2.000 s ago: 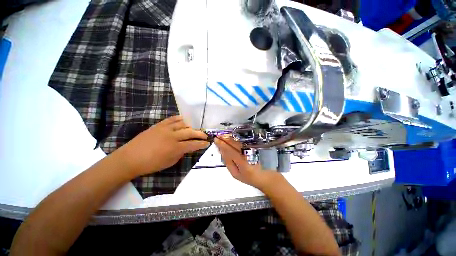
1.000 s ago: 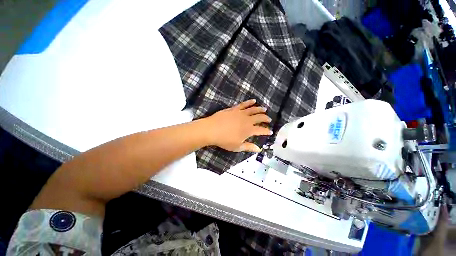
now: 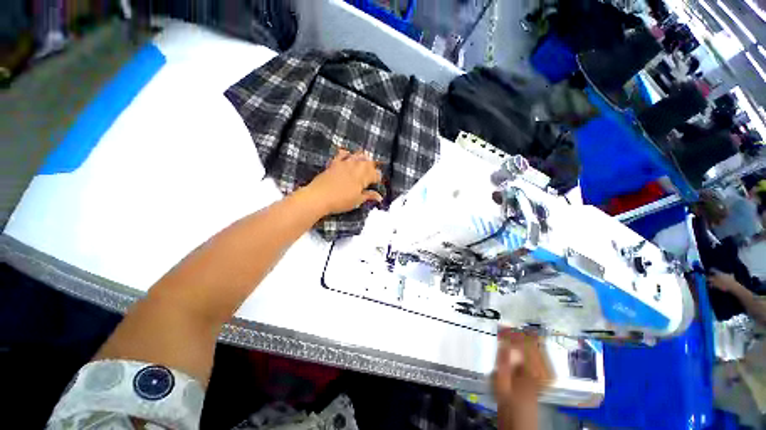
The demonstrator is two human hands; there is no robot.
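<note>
A black, grey and white plaid garment panel (image 3: 353, 109) with dark seam lines lies on the white machine table (image 3: 185, 159), to the left of the sewing machine (image 3: 537, 252). My left hand (image 3: 348, 180) rests palm down on the panel's near part, fingers apart. The cloth is slightly rumpled and lies clear of the presser foot and needle area (image 3: 393, 259). My right hand (image 3: 521, 365) is blurred at the front right of the table, beside the machine; its fingers and anything in them cannot be made out.
Black fabric pieces (image 3: 504, 109) are heaped beyond the machine. The table's front edge carries a ruler marking (image 3: 336, 357). Blue surfaces (image 3: 663, 369) stand at the right. Another person's arm (image 3: 735, 290) shows at the far right.
The view has turned and shows more of the floor beyond. The panel has left the needle area since the oldest frame. My left hand stays on it; my right hand has come back into view.
</note>
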